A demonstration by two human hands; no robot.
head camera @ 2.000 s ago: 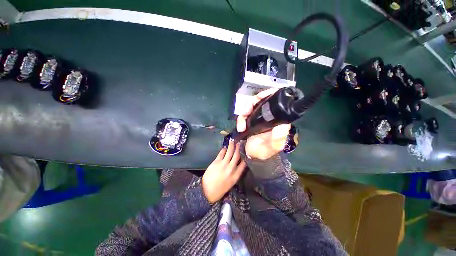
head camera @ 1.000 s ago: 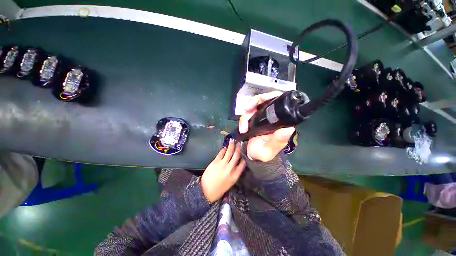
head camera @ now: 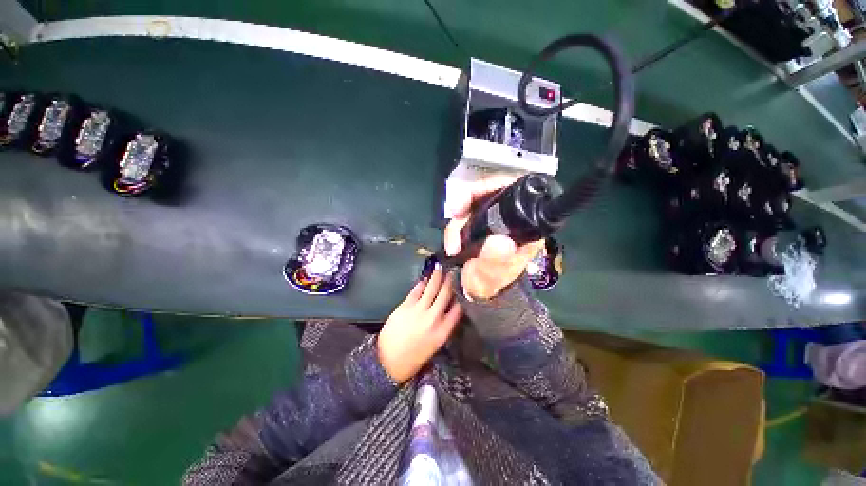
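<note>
My right hand is closed around the black electric screwdriver, which is tilted, its lower end pointing down-left to the bench edge. My left hand has its fingers on a black housing at the screwdriver's tip. The hands and tool hide most of that housing, and the tip itself is hidden. Another housing shows partly behind my right hand. A housing with a pale circuit board lies to the left of my hands. The pale grey screw feeder stands just beyond the screwdriver.
A row of housings lies at the far left. Many black housings are heaped at the right, beside whitish plastic bits. The screwdriver cable loops above the bench. A brown carton stands below at right.
The screwdriver and my right hand have tilted and shifted slightly left, and the cable loop has swung left. The red switch on the feeder shows again. My left hand stays nearly in place.
</note>
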